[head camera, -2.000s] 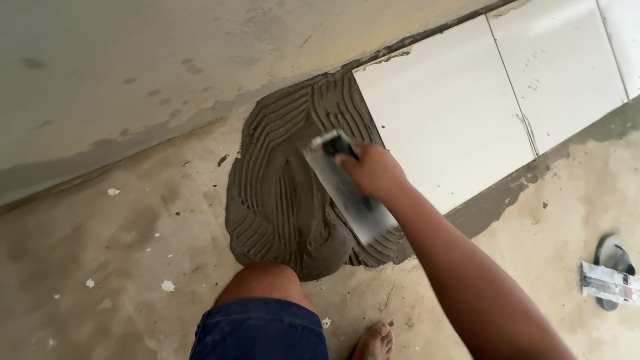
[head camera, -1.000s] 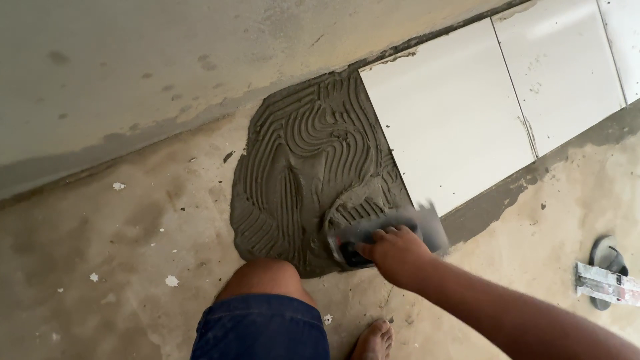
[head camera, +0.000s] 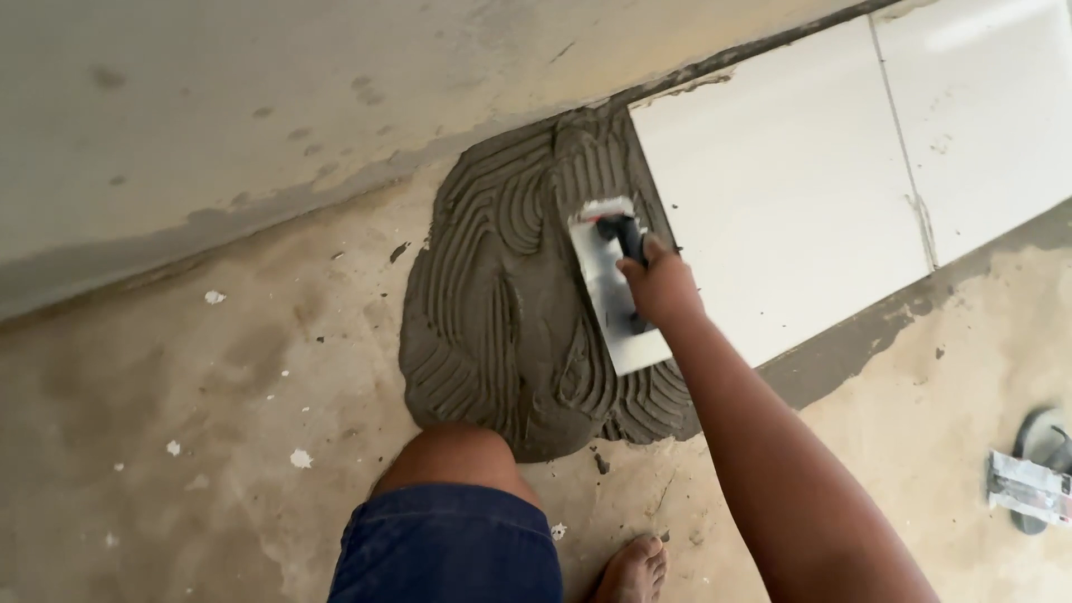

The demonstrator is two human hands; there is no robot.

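Observation:
My right hand (head camera: pixel 666 289) is closed around the dark handle of a notched steel trowel (head camera: pixel 607 280), whose blade lies over a patch of grey tile adhesive (head camera: pixel 519 310) on the floor. Curved combed ridges run across much of the patch, with smoother areas near its middle and lower edge. Just right of the trowel is the edge of a white floor tile (head camera: pixel 779 193); a second white tile (head camera: pixel 988 126) adjoins it farther right. My left hand is out of view.
A stained wall (head camera: pixel 251 100) borders the work at the upper left. My bent knee (head camera: pixel 456 465) and bare foot (head camera: pixel 632 569) are at the bottom. On the concrete floor (head camera: pixel 209 419) at the far right lies a sandal (head camera: pixel 1038 440) with a whitish, print-bearing object (head camera: pixel 1030 486) across it.
Since one second ago, my right hand has carried the trowel from the patch's lower edge up toward the wall, alongside the tile. The blade has turned from crosswise to lengthwise, and fresh ridges show at the lower right.

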